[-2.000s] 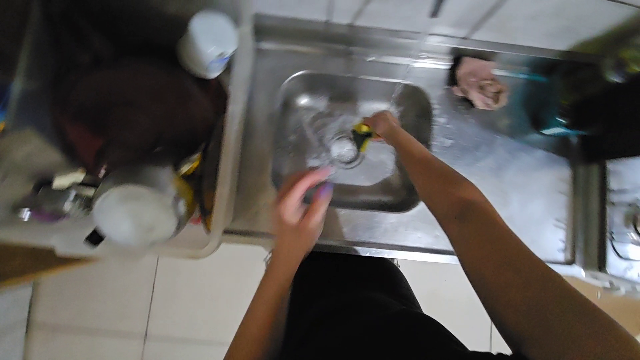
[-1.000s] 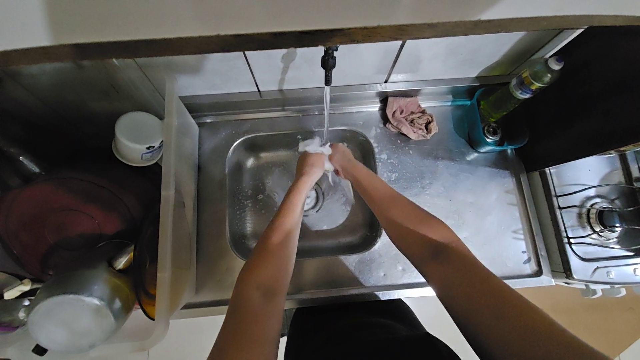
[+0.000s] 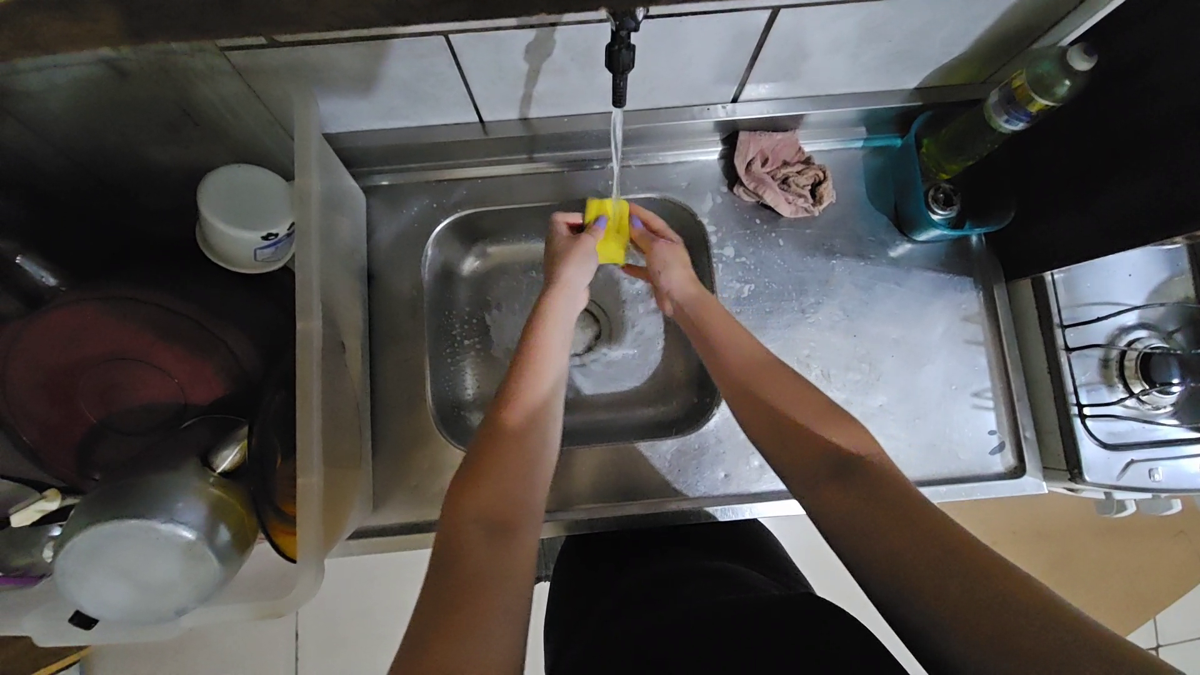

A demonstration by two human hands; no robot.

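A yellow sponge point(image 3: 611, 232) is held between my two hands under the running water of a black tap point(image 3: 620, 58). My left hand point(image 3: 574, 251) grips its left side with the thumb on top. On its right side, the fingers of my right hand point(image 3: 664, 255) touch the sponge, slightly spread. Both hands are above the back part of a stainless steel sink basin point(image 3: 469, 347), whose drain point(image 3: 589, 328) partly shows between the forearms. Wet, whitish foam lies around the drain.
At left a translucent plastic bin point(image 3: 335, 328) holds a metal pot point(image 3: 141, 562), a white container point(image 3: 246, 216) and a dark red lid point(image 3: 112, 375). A crumpled pink cloth point(image 3: 783, 175) and a teal caddy point(image 3: 952, 220) with a green bottle point(image 3: 998, 112) lie back right, near a gas stove point(image 3: 1125, 375).
One second ago my hands were together under the tap, covered in white foam; now the yellow sponge shows between them. Two seconds ago my hands were apart, lower over the basin, and the tap was out of view.
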